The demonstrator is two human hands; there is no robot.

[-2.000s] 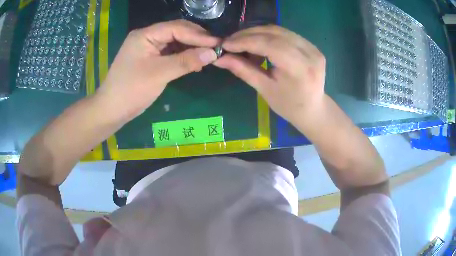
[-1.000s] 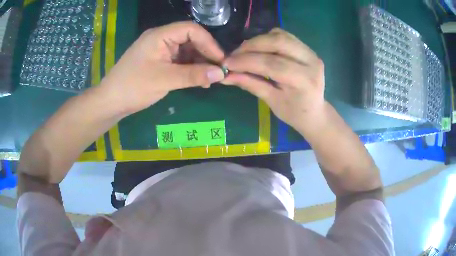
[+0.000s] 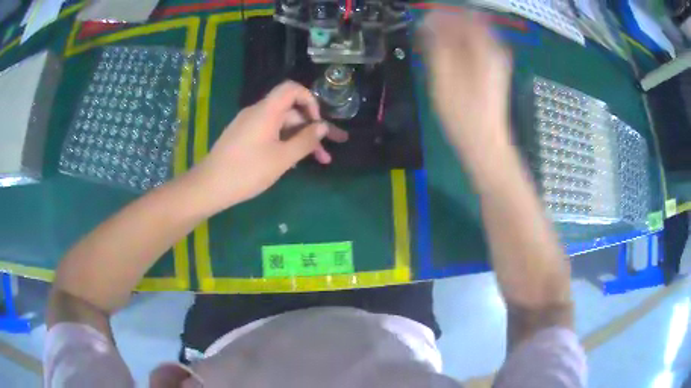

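Observation:
The test fixture (image 3: pixel 345 45) stands at the back centre on a black base (image 3: pixel 401 144). Its silvery round nest (image 3: pixel 337 83), with a brass-coloured ring, shows below the clear plates. My left hand (image 3: pixel 276 140) is just left of and in front of the nest, with thumb and fingertips close together. Whether the small round component is between them cannot be told. My right hand (image 3: pixel 466 72) is raised at the right of the fixture and strongly blurred, so its fingers and any held thing cannot be made out.
A clear blister tray (image 3: pixel 125 117) lies left of the yellow tape. Stacked blister trays (image 3: pixel 576 155) stand at the right. A whitish block (image 3: pixel 23 117) is at the far left. A thin red stick or wire (image 3: pixel 381 104) is right of the nest. A green label (image 3: pixel 307 259) is at the front.
My hands have parted from their joint pinch on the small component. My right hand has moved up and right, my left slightly down. The view shifted, showing more of the fixture.

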